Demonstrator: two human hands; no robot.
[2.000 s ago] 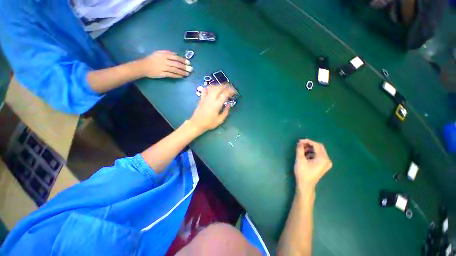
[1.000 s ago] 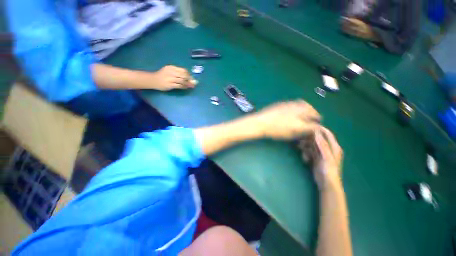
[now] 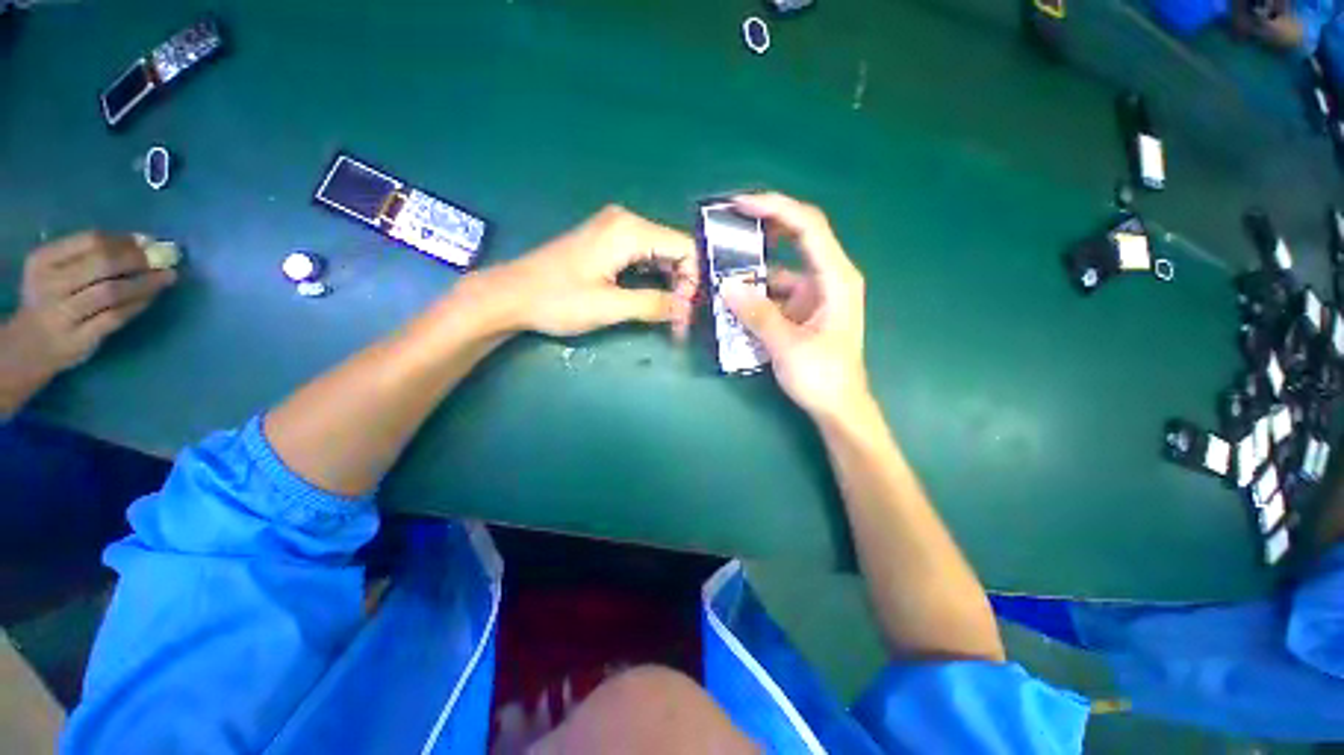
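Note:
An open phone unit [image 3: 734, 251] stands nearly upright in the picture, with its display window at the far end and a silver area at the near end. My right hand [image 3: 814, 303] grips it from the right, thumb across its middle. My left hand [image 3: 612, 277] is just left of the phone, fingers bent and fingertips beside its edge. The left fingertips are blurred; I cannot tell whether they hold a small part. Another open phone [image 3: 401, 211] lies to the left, with a small round part [image 3: 302, 267] near it.
At far left lie a third open phone [image 3: 162, 70], an oval ring [image 3: 158, 167] and another person's hand [image 3: 89, 295]. Another ring [image 3: 756, 34] lies at the far side. Dark phones [image 3: 1271, 391] are heaped at right, with single ones [image 3: 1147, 155] nearby. The table edge runs near my body.
The view has swung right and downward. My hands, together one second ago, are slightly apart. An open phone now shows in my right hand, which held a small dark item two seconds ago.

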